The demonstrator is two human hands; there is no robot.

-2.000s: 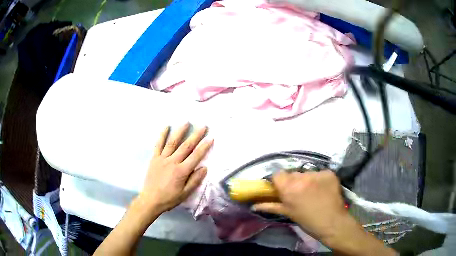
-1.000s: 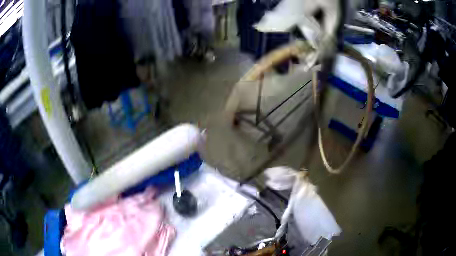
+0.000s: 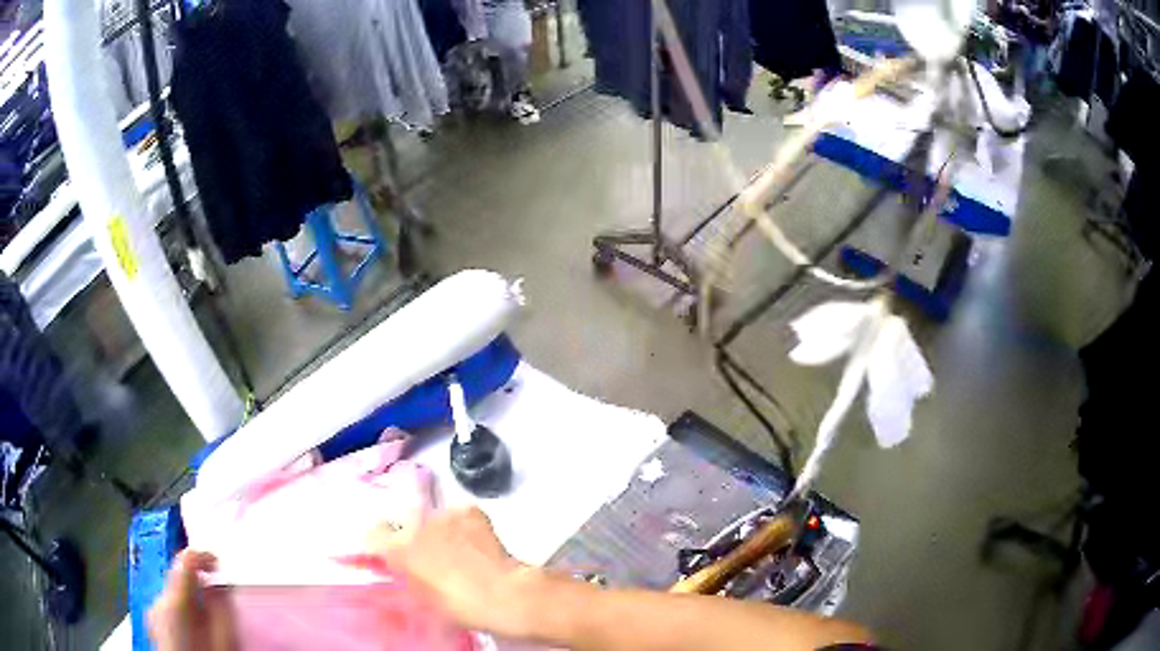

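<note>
The pink satin garment lies at the lower left, with a straight, taut edge between my hands. My right hand reaches in from the right and pinches the cloth; its fingertips are partly blurred. My left hand is at the garment's left end, blurred and cut off by the bottom edge, with its fingers around the cloth edge. The steam iron, with a wooden handle and a small red light, sits on the iron rest at the right. No hand is on it.
The white sleeve buck lies behind the garment over a blue support. A dark round bottle with a white nozzle stands on the white table cloth. A hose hangs behind the iron. Beyond are a blue stool, clothing racks and another pressing table.
The view has swung up and right from the large buck. My right hand has let go of the iron, which now rests on the pad, and both hands are at the pink garment.
</note>
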